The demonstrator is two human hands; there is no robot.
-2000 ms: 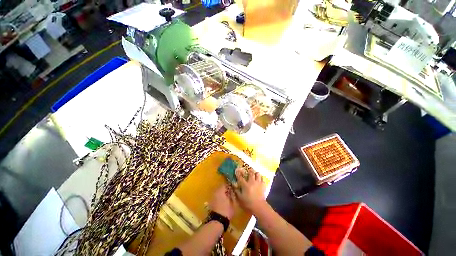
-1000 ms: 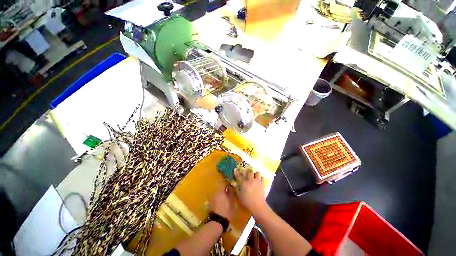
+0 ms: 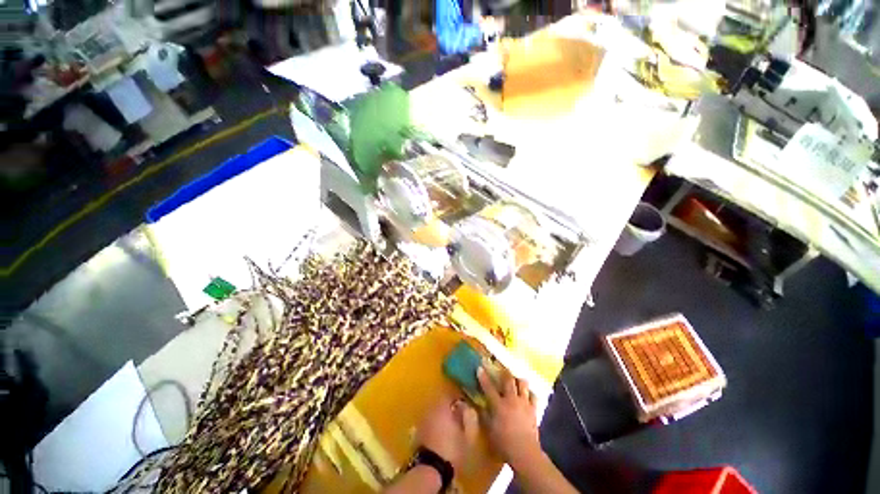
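A teal-green block (image 3: 463,365) sits on the orange-yellow board (image 3: 405,386). My right hand (image 3: 509,410) is at the block's near right end, its fingers bent over that end. My left hand (image 3: 447,429), with a black band at the wrist, is low over the board just left of my right hand. It is blurred, and what its fingers hold cannot be made out. A thick heap of speckled gold-and-dark strands (image 3: 309,357) lies along the board's left side. Pale strips (image 3: 359,449) lie on the board near my left wrist.
A green machine (image 3: 379,130) with clear round guards (image 3: 482,254) stands behind the heap. Yellow tape (image 3: 487,314) is on the bench beyond the board. A stool with a patterned seat (image 3: 666,362), a red bin (image 3: 704,481) and a small bucket (image 3: 642,230) are on the floor at right.
The camera view has shifted, so the bench, machine and stool sit lower and further right. Both hands remain beside the teal-green block, with only small changes in their pose.
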